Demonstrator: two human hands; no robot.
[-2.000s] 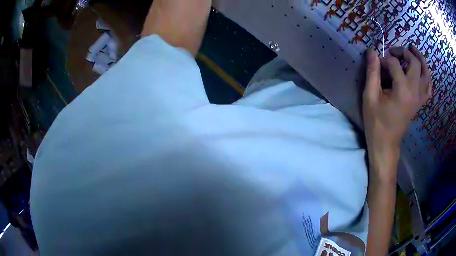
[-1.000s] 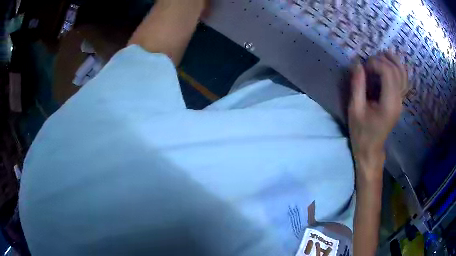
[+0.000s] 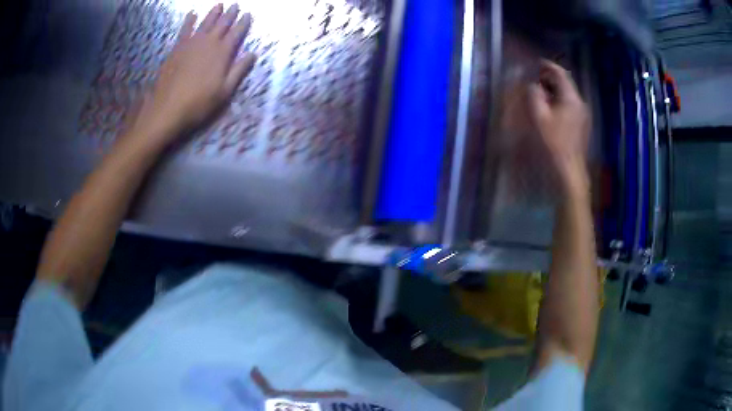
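Note:
The patterned sheet point(image 3: 313, 120), with rows of small coppery hook shapes, lies on the silver perforated table point(image 3: 185, 193). My left hand point(image 3: 189, 80) rests on the sheet's left part, palm down, fingers apart. A bright blue roller point(image 3: 419, 112) crosses the table to the right of the sheet. My right hand point(image 3: 559, 112) is beyond the blue roller, over a reddish-brown blurred surface, with its fingers curled. Blur hides whether its fingertips hold anything.
A thin shiny metal shaft point(image 3: 461, 120) stands beside the blue roller. More dark blue rollers point(image 3: 634, 152) are at the right. Blue fittings point(image 3: 417, 257) sit on the front edge. A yellow bag or cloth point(image 3: 506, 301) hangs below, beside my right forearm.
The view has swung to the right, bringing the rollers into sight. My right hand has left the patterned sheet and moved past the blue roller. My left hand now shows on the sheet.

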